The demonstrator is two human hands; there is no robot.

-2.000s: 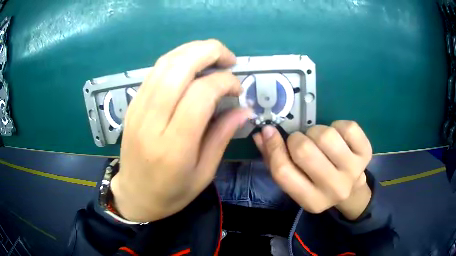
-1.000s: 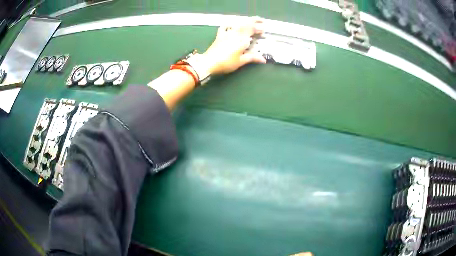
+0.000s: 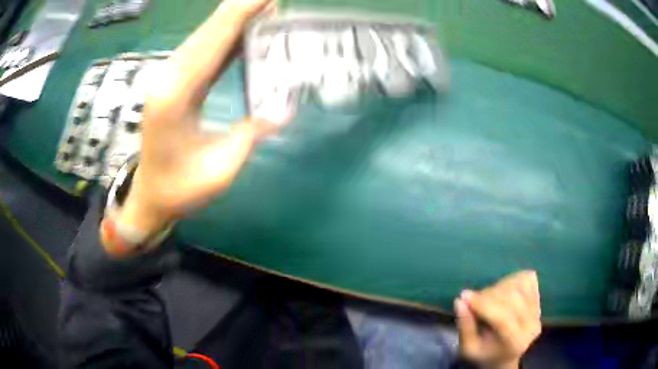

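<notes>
A silver-grey housing plate (image 3: 346,61) is above the green mat, blurred, its long side running left to right. My left hand (image 3: 191,137) grips its left end between the thumb, below, and the fingers, at the top. The plate's openings cannot be made out. My right hand (image 3: 501,317) is at the front edge of the bench, with fingers curled and the thumb near them. Whether it holds something small cannot be told.
Several separate plates (image 3: 108,115) lie side by side at the left, partly behind my left hand. A stacked row of plates (image 3: 642,238) stands at the right edge. A white sheet (image 3: 36,72) is at the far left. Other metal pieces (image 3: 119,12) lie at the far side.
My left hand has reached to the far side, taken hold of a plate there and brought it nearer, off the mat. My right hand shows more at the front edge. The view has shifted.
</notes>
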